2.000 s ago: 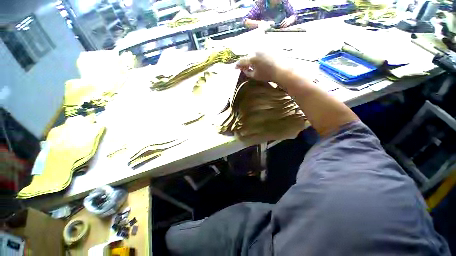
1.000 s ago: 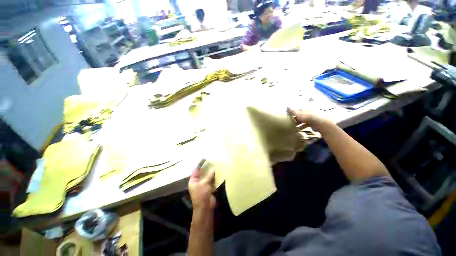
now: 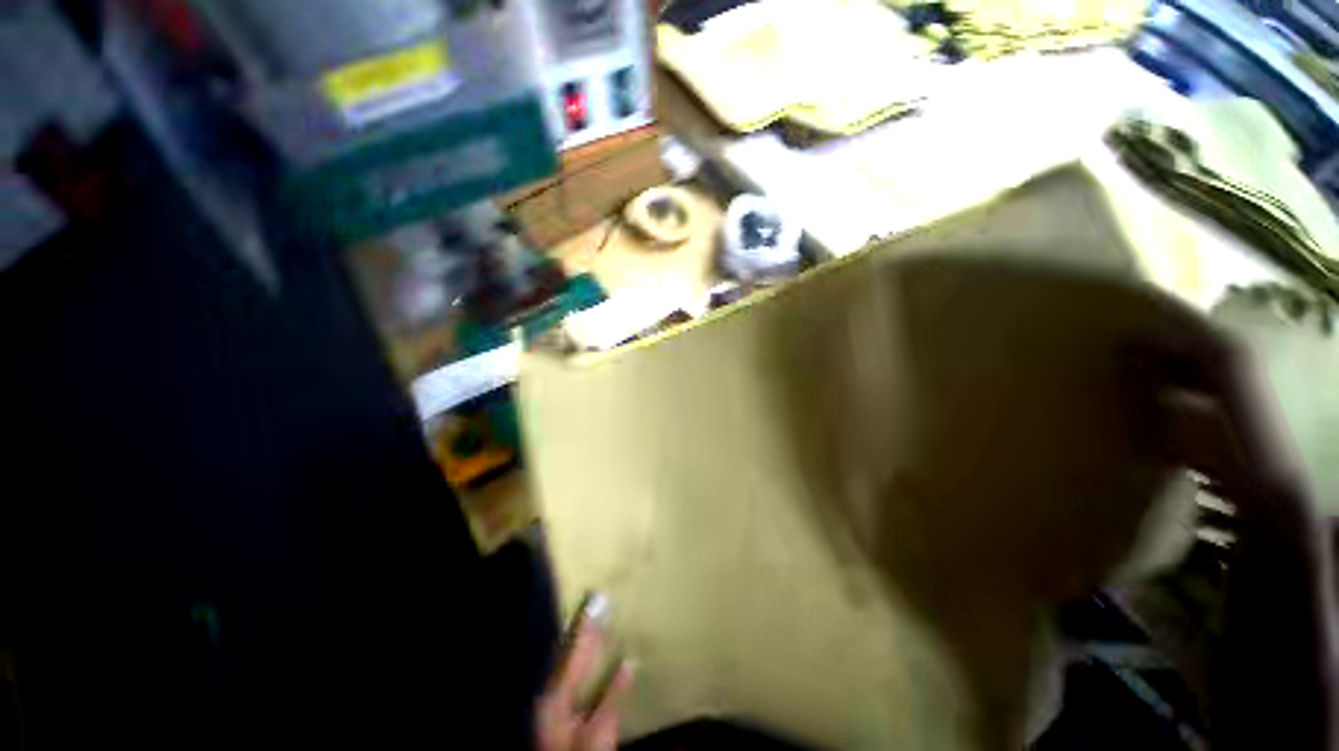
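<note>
A large khaki-yellow cut panel [image 3: 690,484] is held up in front of me, blurred, across the middle of the view. My left hand [image 3: 585,693] is at the lower left, cut off by the bottom edge, and grips the panel's lower left edge. My right hand [image 3: 1182,389] is dark and blurred at the right, closed on the panel's right part. A brown, shaded part of the panel bulges between the hands. The right fingertips cannot be made out clearly.
The bench press [image 3: 426,162] stands at upper left, with a control box [image 3: 595,81] beside it. A tape roll [image 3: 659,214] and a whitish supply container [image 3: 761,238] lie behind the panel. A yellow button housing [image 3: 473,452] is left of it. Cut pieces [image 3: 1226,191] lie at upper right.
The view has swung left from the white table to the press. The panel has come away from the stack and now spreads in front of the small press table, between both hands.
</note>
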